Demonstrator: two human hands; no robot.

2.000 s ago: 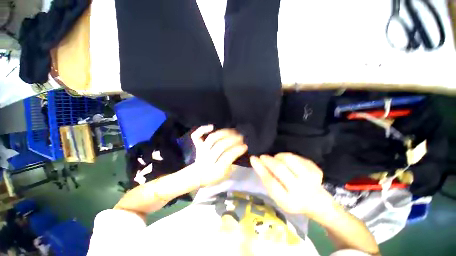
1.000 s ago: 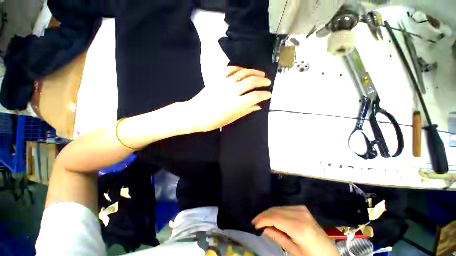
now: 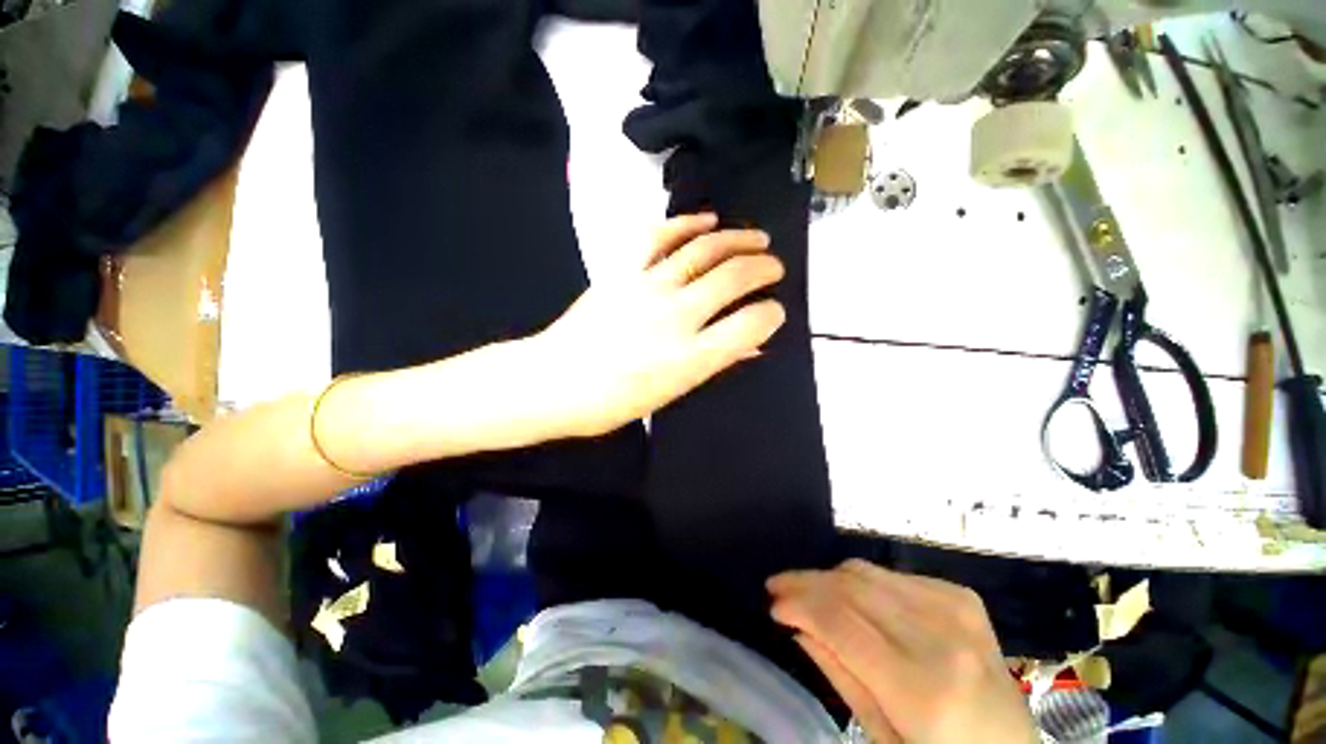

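Observation:
Black garment panels (image 3: 734, 480) lie over the white table and hang down over its front edge towards my lap. My left hand (image 3: 676, 320) rests on the right-hand panel with its fingers spread, palm down, just below the machine head (image 3: 873, 51). My right hand (image 3: 887, 640) is at the lower right edge of the same panel, below the table edge, with the cloth edge at its fingertips. The panel's right border runs up beside the needle area, where small metal parts show. The needle tip cannot be made out.
Shears (image 3: 1120, 378) lie right of the machine. A wooden-handled tool (image 3: 1256, 407) and a black-handled screwdriver (image 3: 1304, 451) lie further right. Heaped black cloth (image 3: 66, 218) is at the left. Cream tags (image 3: 343, 613) lie on black cloth below the table. A blue crate (image 3: 55, 422) stands far left.
Since the earliest frame, my left hand has moved from the lower cloth end up onto the panel. In the last second, my right hand and the panel's lower edge have shifted slightly right and up.

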